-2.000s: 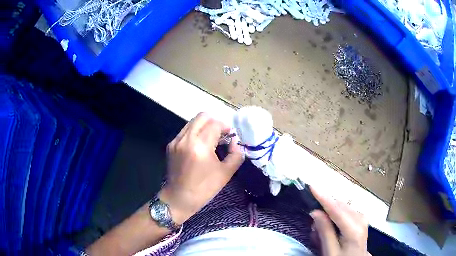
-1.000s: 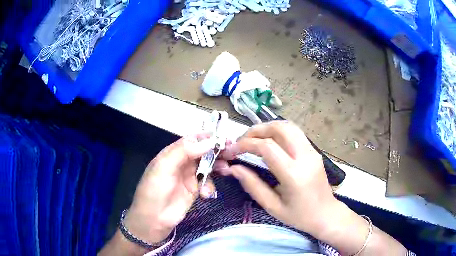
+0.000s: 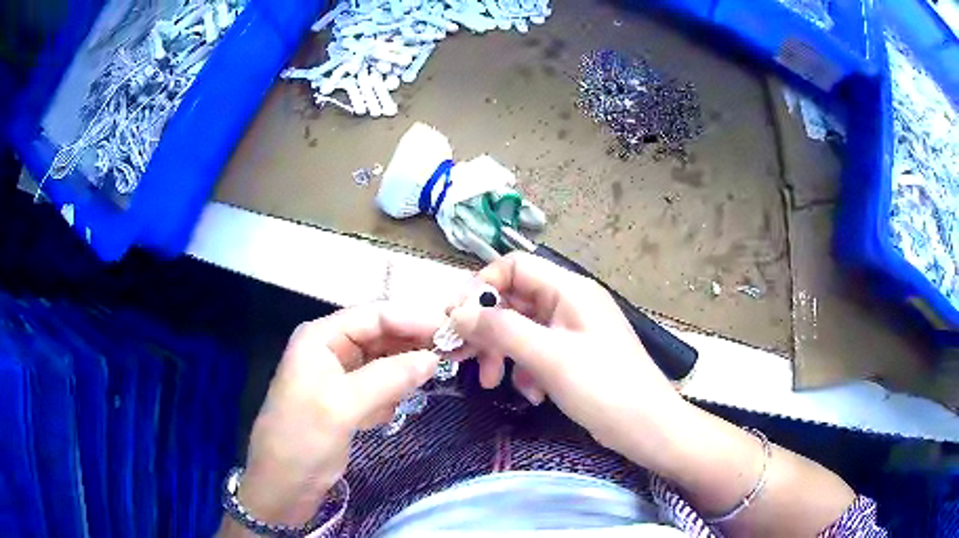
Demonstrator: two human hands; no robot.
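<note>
My left hand [image 3: 342,384] and my right hand [image 3: 547,342] meet above my lap at the bench edge. Between their fingertips they hold a small white plastic piece [image 3: 449,334]. A round black spot shows at the right fingertips. Small clear or white bits hang below the left fingers; what they are is blurred. The padded hammer [image 3: 463,200] lies on the brown cardboard [image 3: 421,252] just beyond my hands, with white wrapping, a blue tie, a green patch and a black handle that passes behind my right hand.
A heap of white strips [image 3: 368,53] lies at the far edge. A pile of tiny dark metal parts [image 3: 638,105] lies behind the hammer. A blue bin of corded pieces [image 3: 200,137] stands left, blue bins [image 3: 857,210] stand right, and stacked blue bins [image 3: 116,420] are lower left.
The hammer went from my right hand onto the cardboard. My right hand joined the left at the white piece. Since the last earlier frame, the piece has turned and the view has shifted right.
</note>
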